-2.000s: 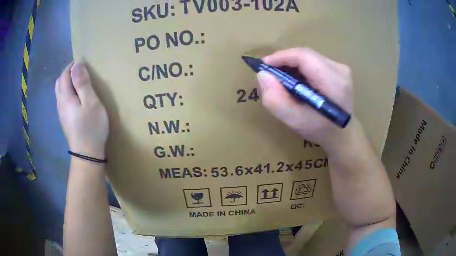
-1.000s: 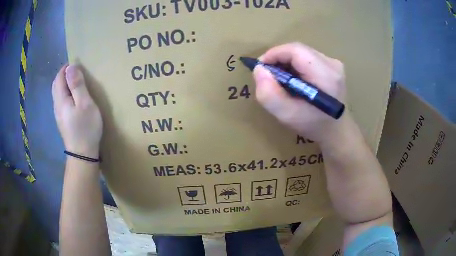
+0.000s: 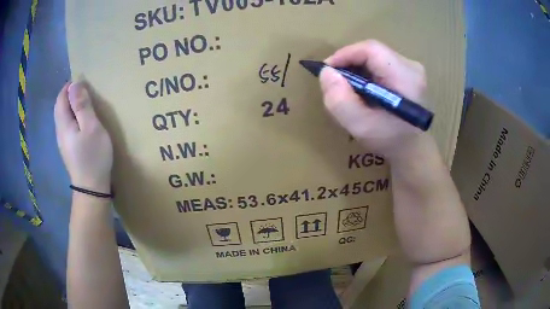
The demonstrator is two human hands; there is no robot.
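Observation:
The shipping carton (image 3: 241, 145) fills the middle of the view, its printed side facing me. Handwritten marks like "55/" stand beside "C/NO.:", above the printed "24". My right hand (image 3: 374, 99) holds a black permanent marker (image 3: 392, 99), its tip pointing left, just right of the slash. I cannot tell whether the tip touches the cardboard. My left hand (image 3: 84, 139) lies against the carton's left edge, fingers partly hidden behind it; a black band is on the wrist.
Another brown carton (image 3: 503, 181) printed "Made in China" lies at the right. Yellow-black floor tape (image 3: 25, 90) runs down the left. A pale wooden surface (image 3: 154, 293) and the wearer's dark-clothed legs show below the carton.
The handwriting beside "C/NO.:" has grown from nothing to one character, then to two and a slash. The marker has moved right along the line. The carton appears slightly further left in view.

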